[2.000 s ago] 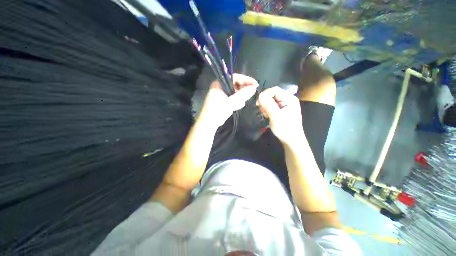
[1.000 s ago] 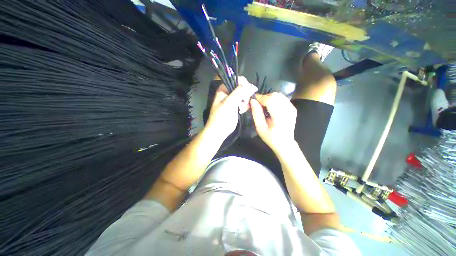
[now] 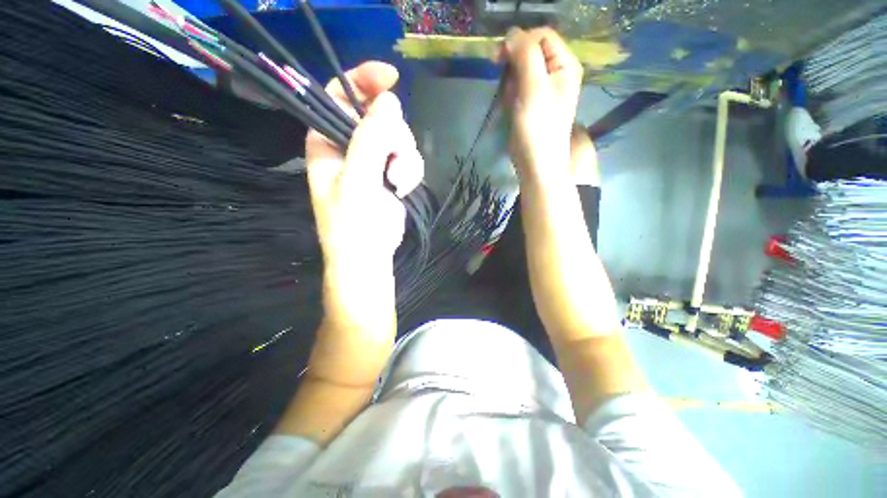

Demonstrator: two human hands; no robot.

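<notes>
My left hand (image 3: pixel 365 156) is closed around a bunch of black cables (image 3: pixel 282 83) at upper left. The cables point up and left, with pink, white and red stripped tips. My right hand (image 3: pixel 543 83) is raised at the bench edge, fingers pinched on a thin black cable (image 3: pixel 489 117) that runs down to the lap. The cable's end at the fingertips is hard to make out. A lap bundle of dark cable ends (image 3: pixel 467 209) fans out between the knees, below and between my hands.
A huge hank of black cables (image 3: pixel 146 253) fills the left side. The blue bench with a worn yellow edge (image 3: pixel 603 51) is ahead, with coloured scraps on top. A pale bar rack (image 3: pixel 712 204) with red parts and grey cables (image 3: pixel 846 311) are at right.
My left hand has moved up and left with the bunch. My right hand has moved up to the bench edge, away from my left, drawing a cable taut. The lap bundle shows more.
</notes>
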